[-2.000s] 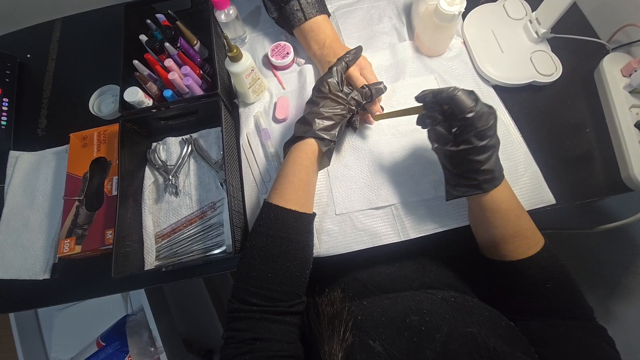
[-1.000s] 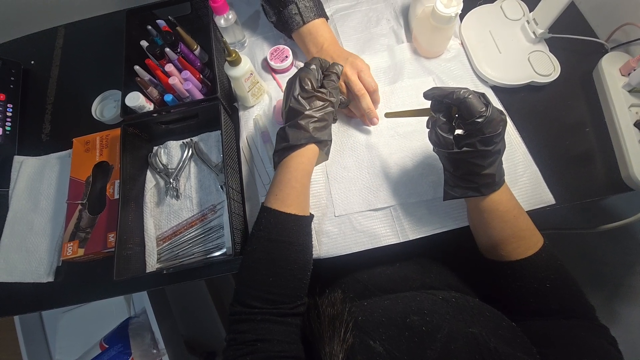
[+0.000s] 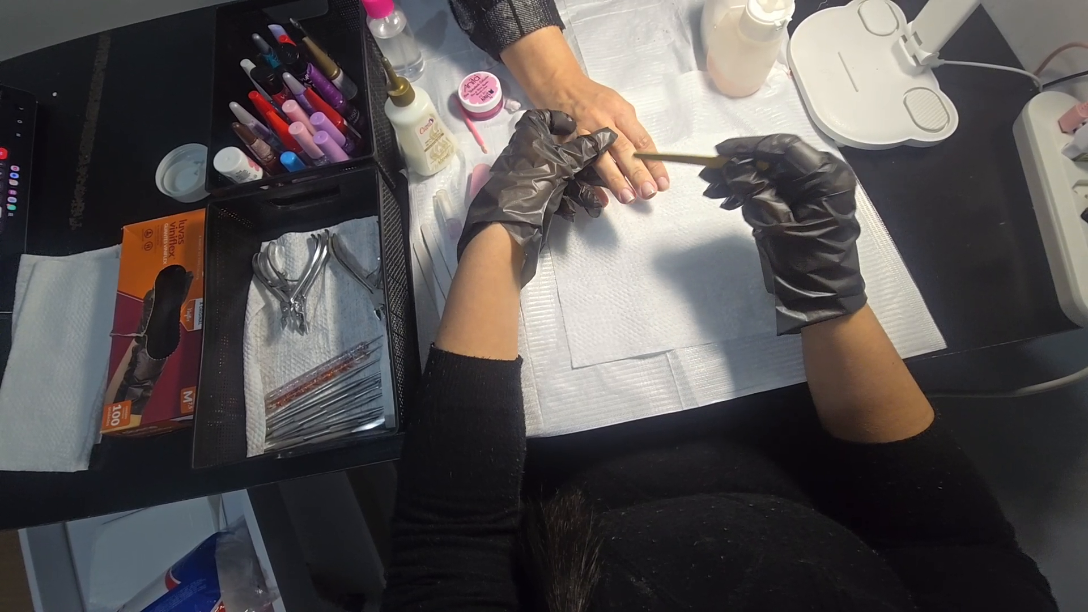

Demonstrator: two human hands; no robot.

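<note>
My left hand (image 3: 544, 174), in a black disposable glove, has its fingers at the side of another person's hand (image 3: 608, 123), touching its fingers. That hand lies palm down on white paper towels (image 3: 646, 297), fingers spread a little, nails facing up. My right hand (image 3: 790, 187), gloved too, grips a thin nail file (image 3: 680, 158) whose tip points left, over or beside the person's fingers; contact cannot be told. Near my left hand are a pink-labelled jar (image 3: 481, 95), a cream bottle with a gold cap (image 3: 420, 127) and a pink piece (image 3: 478, 179).
To the left stand a black mesh organizer (image 3: 393, 280) with nail polish bottles, cuticle nippers (image 3: 291, 280) and metal tools (image 3: 327, 399), and a glove box (image 3: 157, 323). At the back are a pump bottle (image 3: 744, 47) and a white lamp base (image 3: 867, 72). A power strip (image 3: 1050, 204) lies far right.
Two seconds ago my left hand held the person's fingers at the file. It then drew off to the left, and now is back against the fingers. The person's hand has flattened, fingers spread.
</note>
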